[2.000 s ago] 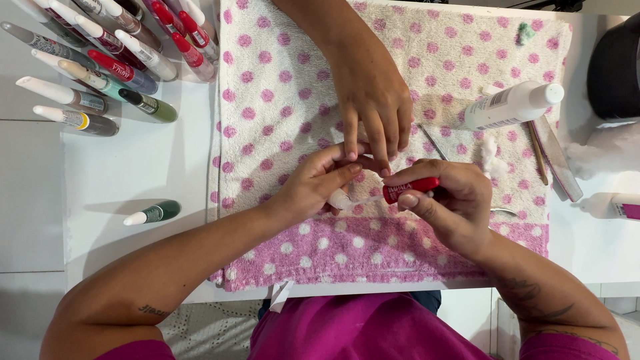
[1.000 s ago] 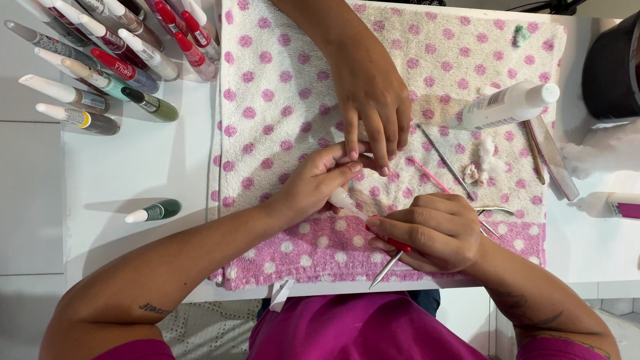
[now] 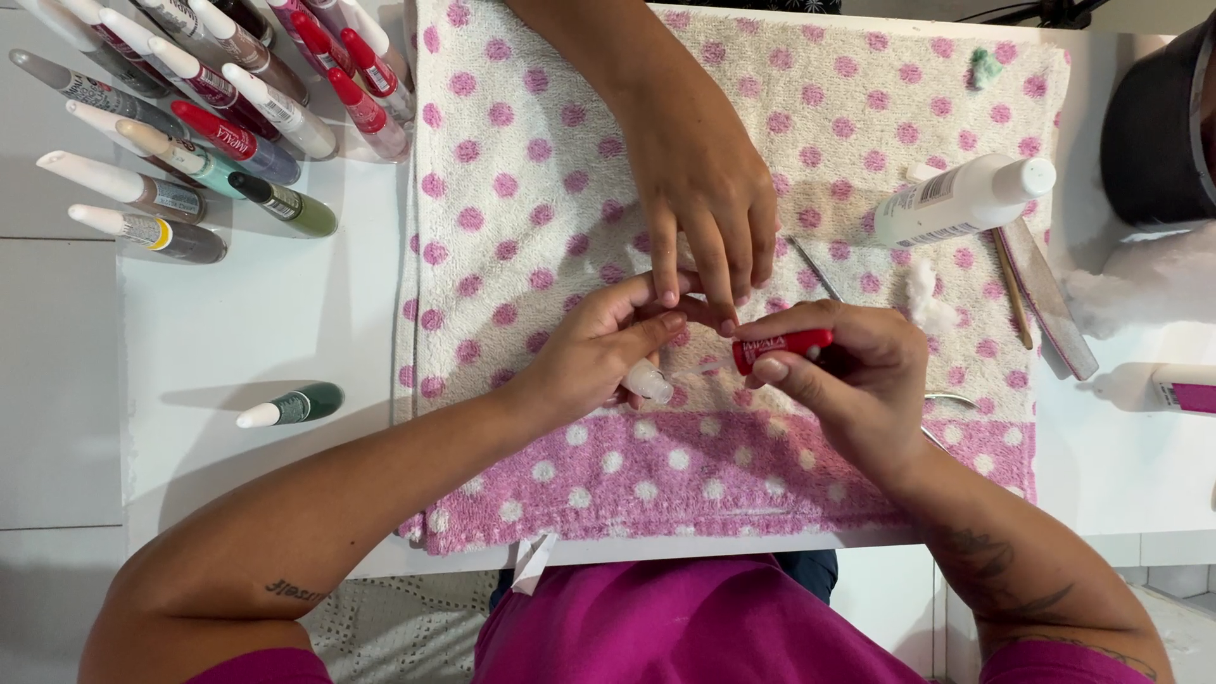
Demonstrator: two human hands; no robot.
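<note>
My left hand (image 3: pixel 608 342) holds a small clear nail polish bottle (image 3: pixel 649 383) in its curled fingers, the uncapped neck pointing right, and touches the fingers of another person's hand (image 3: pixel 708 190), which reaches down from the top. In my right hand (image 3: pixel 836 370) is a red nail polish cap (image 3: pixel 781 349), gripped between thumb and fingers; its thin brush points left, towards the bottle's neck. All three hands are over a polka-dot towel (image 3: pixel 532 237). A metal tool (image 3: pixel 814 269) lies partly hidden behind my right hand.
Several nail polish bottles (image 3: pixel 285 204) stand at the upper left; a green one (image 3: pixel 309 403) is apart at the left. On the right are a white plastic bottle (image 3: pixel 950 201), a nail file (image 3: pixel 1050 302), a wooden stick (image 3: pixel 1013 290), cotton (image 3: pixel 926 296) and a black container (image 3: pixel 1159 123).
One second ago my right hand was lower, with a pointed metal tool showing under it; it has moved up, and the red cap now faces the bottle. My left hand has stayed in place.
</note>
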